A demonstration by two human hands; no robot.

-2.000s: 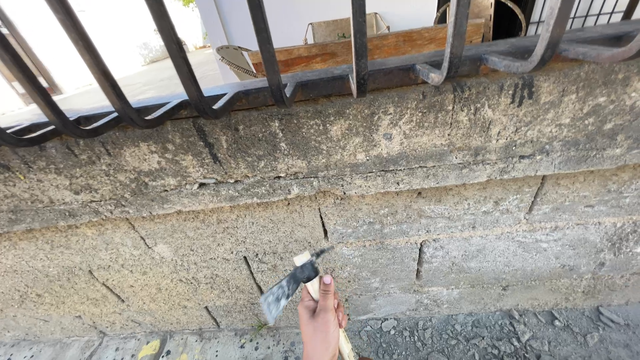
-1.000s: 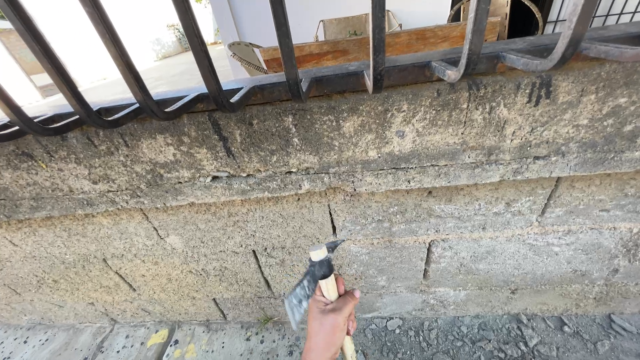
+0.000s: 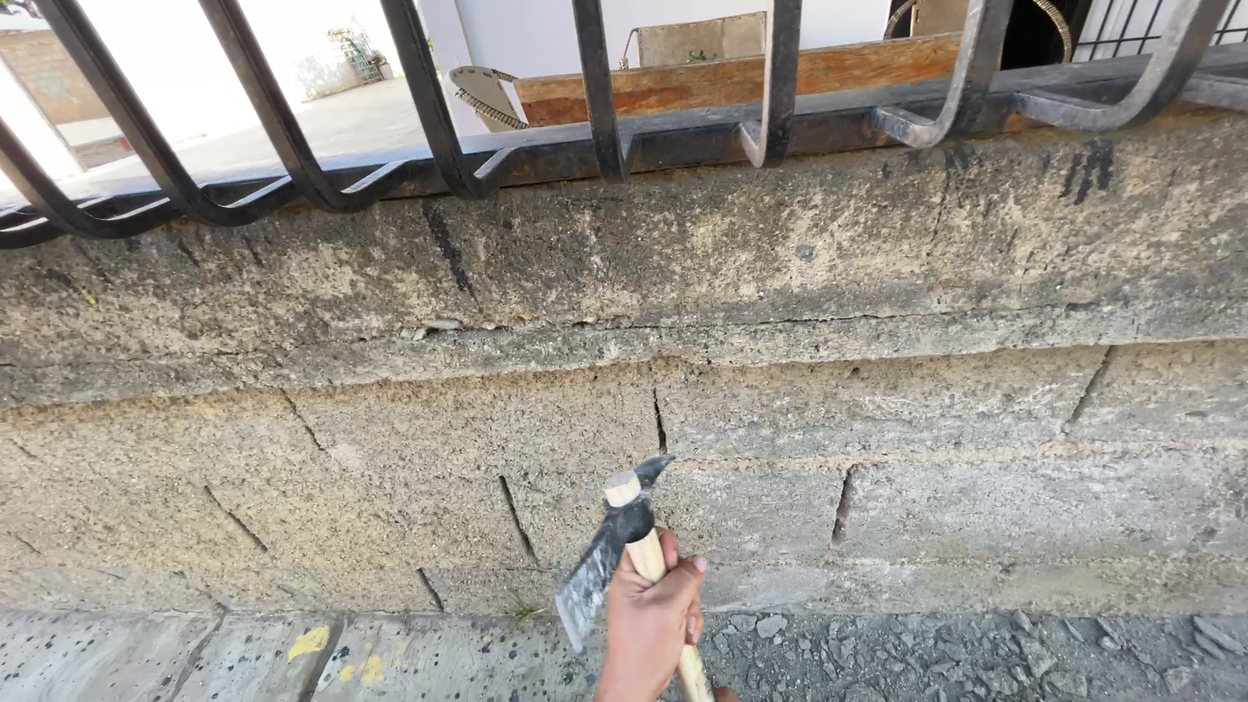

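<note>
My left hand (image 3: 651, 609) is closed around the pale wooden handle of a small mattock (image 3: 624, 517), close below its dark metal head. The broad, scuffed blade slants down to the left, and the narrow pointed end reaches up to the right in front of the block wall (image 3: 760, 507). The handle's end pokes through the head. Whether the point touches the wall I cannot tell. At the bottom edge a bit of skin, apparently of my right hand (image 3: 723, 694), shows beside the lower handle; the rest of that hand is out of frame.
Black iron bars (image 3: 595, 88) curve out above a rough concrete ledge (image 3: 546, 263). Vertical slots and cracks mark the wall. Broken rubble (image 3: 936, 653) lies along its foot at right, paving (image 3: 117, 648) with yellow spots at left. Behind the bars are a wooden board (image 3: 848, 70) and chairs.
The blade, blurred earlier, now shows more sharply. My left hand keeps its hold on the mattock near the head. The view has shifted slightly.
</note>
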